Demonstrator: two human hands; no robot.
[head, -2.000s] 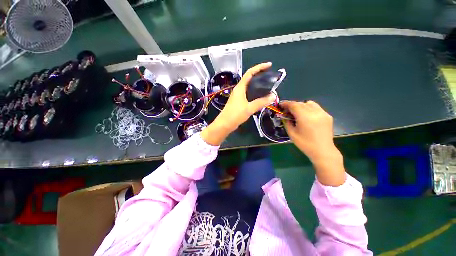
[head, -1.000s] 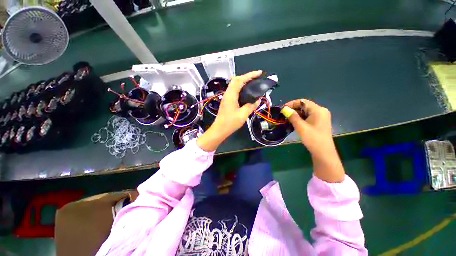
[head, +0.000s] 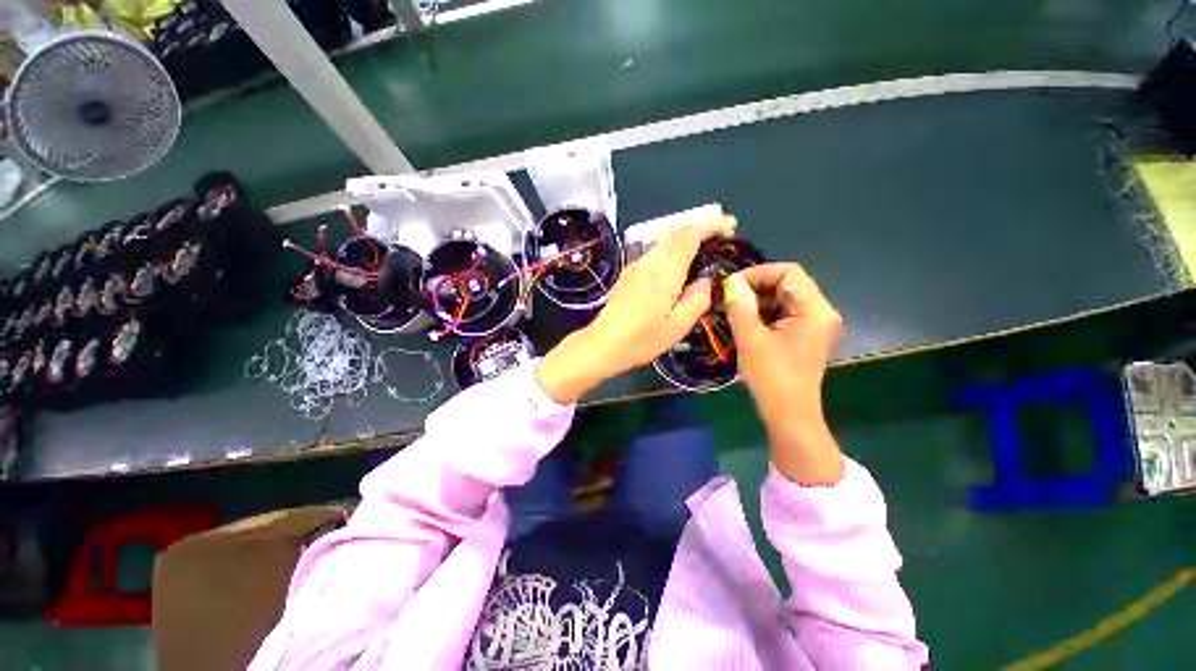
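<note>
A camera housing (head: 698,367) with a black open interior and orange-red wires stands at the bench's near edge. My left hand (head: 652,296) holds a black front camera module (head: 737,249) above it, its inner side turned up. My right hand (head: 784,315), with a yellow band on one finger, has its fingertips at the module and wires; what they pinch is hidden. A white mounting bracket (head: 672,226) shows behind my left hand. Three more open housings (head: 573,258) with wires and white brackets stand to the left. Another module (head: 496,357) lies before them.
A tangle of thin translucent loops (head: 321,364) lies left on the bench (head: 918,236). Rows of black modules (head: 99,282) are at far left. A fan (head: 92,108) stands beyond. A brown carton (head: 243,583), a red stool (head: 118,564) and a blue stool (head: 1049,439) are below.
My left hand has turned the module so its inner side faces up. My right hand has moved left and up from the housing to the module. The bracket now shows behind my left hand.
</note>
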